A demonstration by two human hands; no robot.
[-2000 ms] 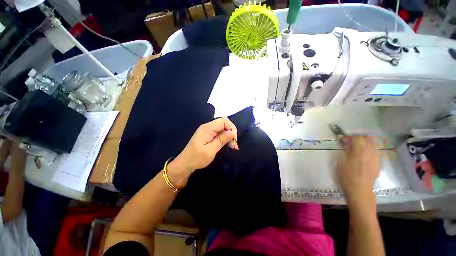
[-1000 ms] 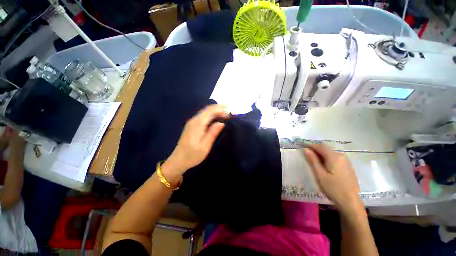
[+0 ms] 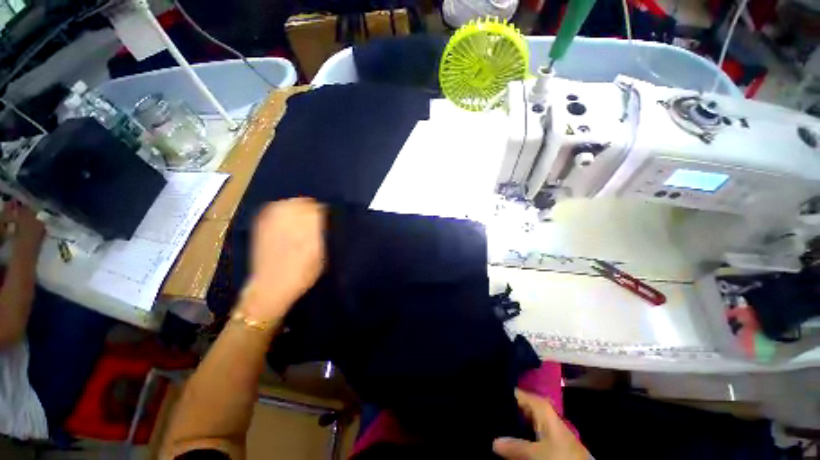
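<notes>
A large navy-black garment [image 3: 405, 278] lies over the table left of the needle and hangs onto my lap. My left hand [image 3: 289, 252] is blurred, back up, on the cloth's left part with the fingers bunched on it. My right hand [image 3: 544, 436] is low at the bottom edge, partly cut off, with fingers apart beside the cloth. Red-handled thread snips [image 3: 634, 283] lie on the white machine bed. A small dark tab or tangle [image 3: 505, 305] sticks out at the garment's right edge. The needle area [image 3: 521, 205] is glaringly bright.
The white sewing machine [image 3: 683, 144] stands at right, with a yellow-green fan [image 3: 484, 65] behind it. A parts tray [image 3: 751, 319] is far right. Pale blue bins [image 3: 647, 65] stand behind. Left are a brown board [image 3: 202, 243], printed paper [image 3: 157, 238], black box, glass jar and another person's arm.
My left hand has moved left and down with the cloth, which now lies flatter and wider. My right hand has left the snips on the bed and moved down to the lap.
</notes>
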